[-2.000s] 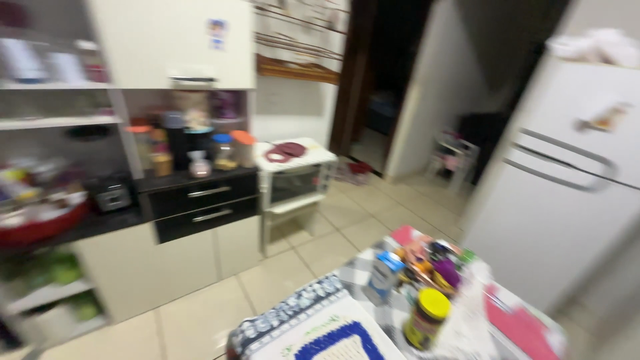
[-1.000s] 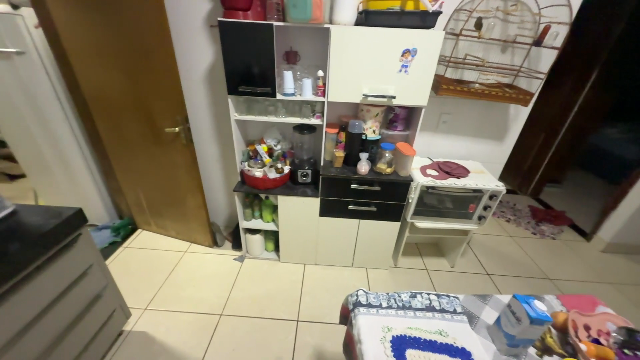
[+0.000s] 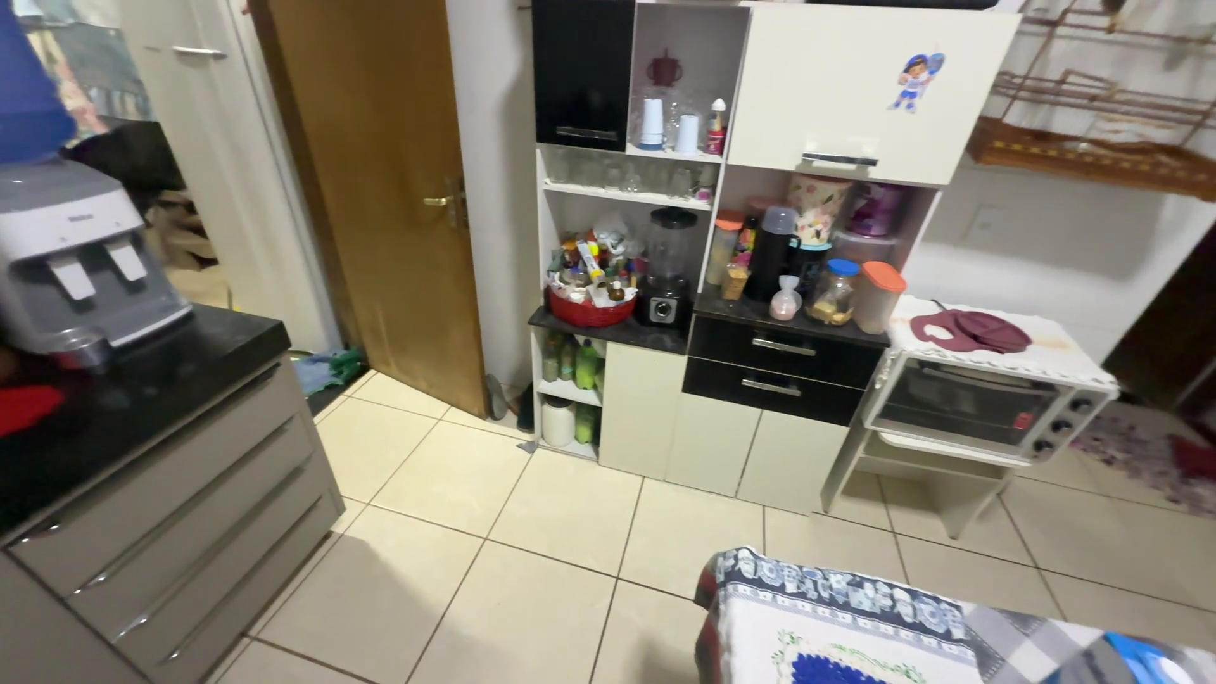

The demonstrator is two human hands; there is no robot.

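Neither my left hand nor my right hand shows in the head view. A white and black kitchen cabinet (image 3: 635,408) stands against the wall. On its counter are a red basket (image 3: 591,312) full of small items, a blender (image 3: 669,275), a black thermos (image 3: 774,261), a jar with a blue lid (image 3: 836,293) and a container with an orange lid (image 3: 878,299). To its right, a toaster oven (image 3: 969,404) on a small stand bears a dark red cap (image 3: 971,332). At the bottom right lies a table with a patterned tablecloth (image 3: 855,598).
At left, a water dispenser (image 3: 85,247) stands on a dark countertop (image 3: 218,347) above several drawers (image 3: 190,513). Behind it is a wooden door (image 3: 380,190), standing ajar. Light floor tiles (image 3: 532,560) lie between the drawers and the table. A wire cage (image 3: 1092,157) hangs at upper right.
The view has swung left, from the table and refrigerator to the cabinet, door and water dispenser. No object has plainly moved.
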